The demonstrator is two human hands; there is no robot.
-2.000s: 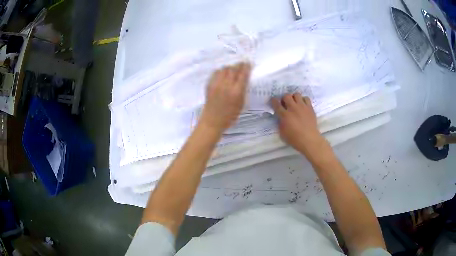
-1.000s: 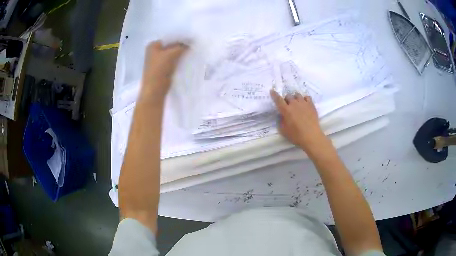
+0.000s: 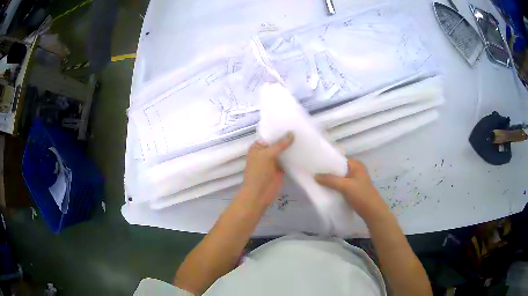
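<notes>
A folded white piece (image 3: 301,136), fabric or interfacing, is held raised over the front of the pattern stack, its lower end blurred. My left hand (image 3: 267,165) grips its left side with the thumb on top. My right hand (image 3: 351,186) grips its lower right side. Thin white strips (image 3: 265,58) lie at its upper end. Under it are large white paper patterns (image 3: 185,115) with printed lines, and small printed pieces (image 3: 327,72) spread on top. Thick folded white layers (image 3: 393,115) lie along the stack's front edge.
The white table (image 3: 405,185) bears dark pen marks. A dark iron (image 3: 492,137) with a wooden handle stands at the right. Silvery pointed plates (image 3: 460,32) lie at the upper right. A slim silver-grey item (image 3: 330,6) is at the top. A blue bin (image 3: 61,176) with paper stands on the floor left.
My left hand has come from the upper left to the middle front. My right hand has left the stack and moved nearer me. Both now hold the folded white piece. The small printed pieces are spread out.
</notes>
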